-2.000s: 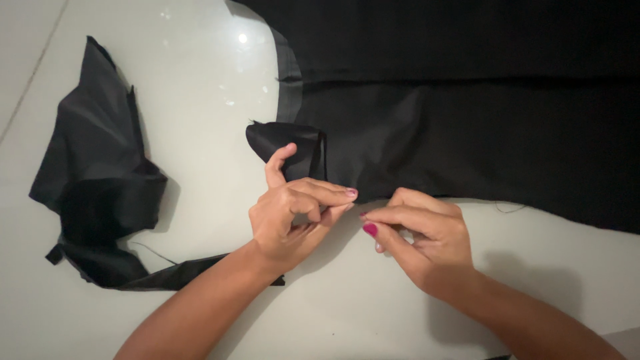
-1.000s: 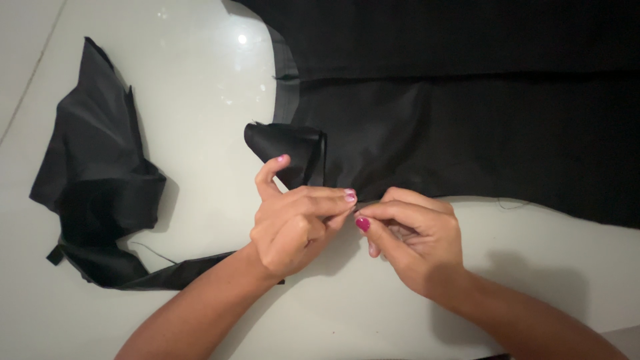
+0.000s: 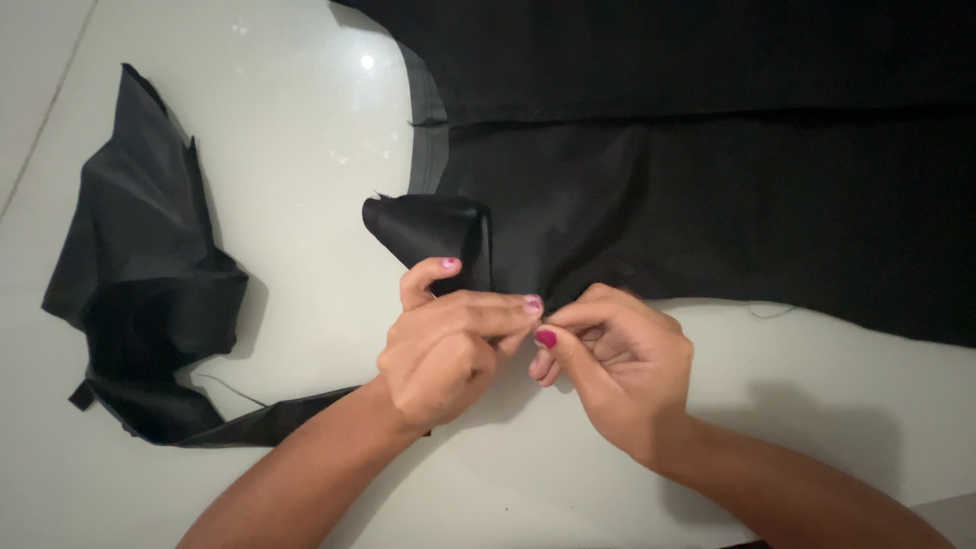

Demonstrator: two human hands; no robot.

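A large piece of black fabric (image 3: 724, 198) covers the upper right, with a seam running across it. At its lower edge my left hand (image 3: 450, 351) pinches the cloth between thumb and fingers, the little finger raised. My right hand (image 3: 625, 351) meets it there, thumb and index finger pressed together at the same edge; whether a pin or needle is between them cannot be seen. Just above my left hand, a corner of the fabric is folded over (image 3: 427, 229), its satiny side showing.
A crumpled black cloth piece (image 3: 145, 229) lies at the left on the glossy white surface (image 3: 305, 99), its narrow strip (image 3: 267, 423) passing under my left forearm. A loose thread (image 3: 232, 389) lies beside it. Another thread (image 3: 774, 311) hangs from the large fabric's lower edge.
My right hand has come slightly closer to my left, and their fingertips now nearly touch at the fabric edge. The cloth pieces lie as before.
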